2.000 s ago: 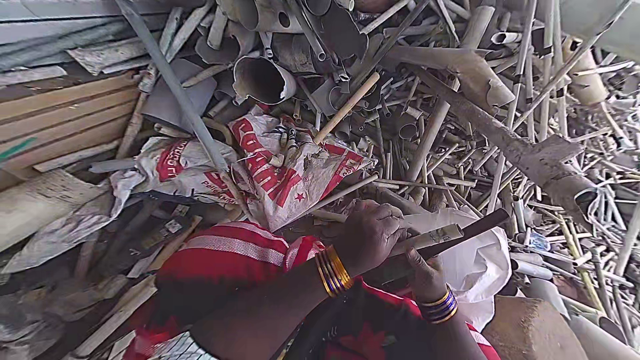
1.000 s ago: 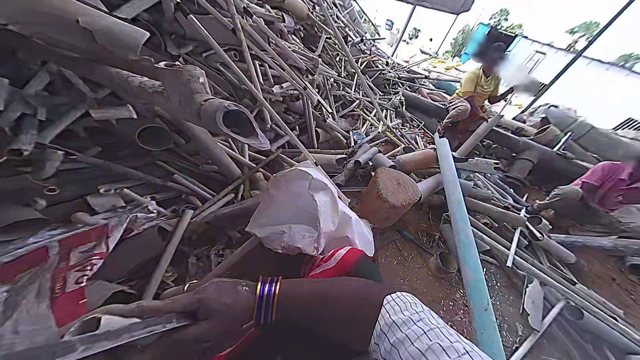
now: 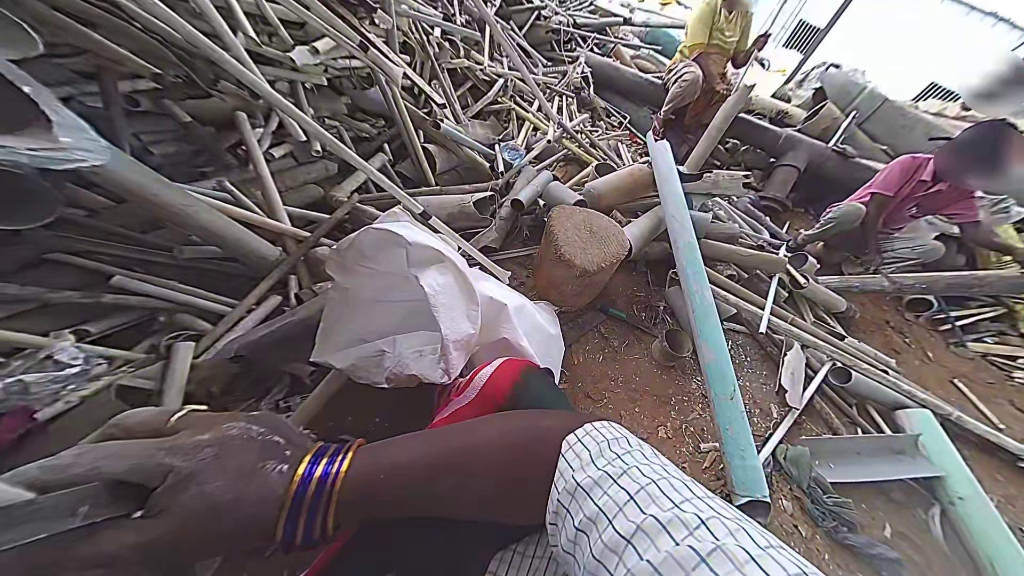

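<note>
My right hand, with blue and gold bangles at the wrist, is at the lower left, its fingers closed around a flat grey strip. Whether the strip is a blade or cut pipe cannot be told. My left hand is outside the picture. Beyond my right forearm lies a crumpled white sack, with red cloth beside it. A brown rounded block stands on the soil just past the sack. A long pale blue-green pipe slants across the ground to the right.
A large heap of grey plastic pipes fills the left and back. A person in yellow sits at the back, another in pink at the right. A green pipe and grey channel piece lie lower right.
The view has swung far to the right since the earliest frame. Both hands showed there, around a flat piece and a dark bar; now only my right hand shows.
</note>
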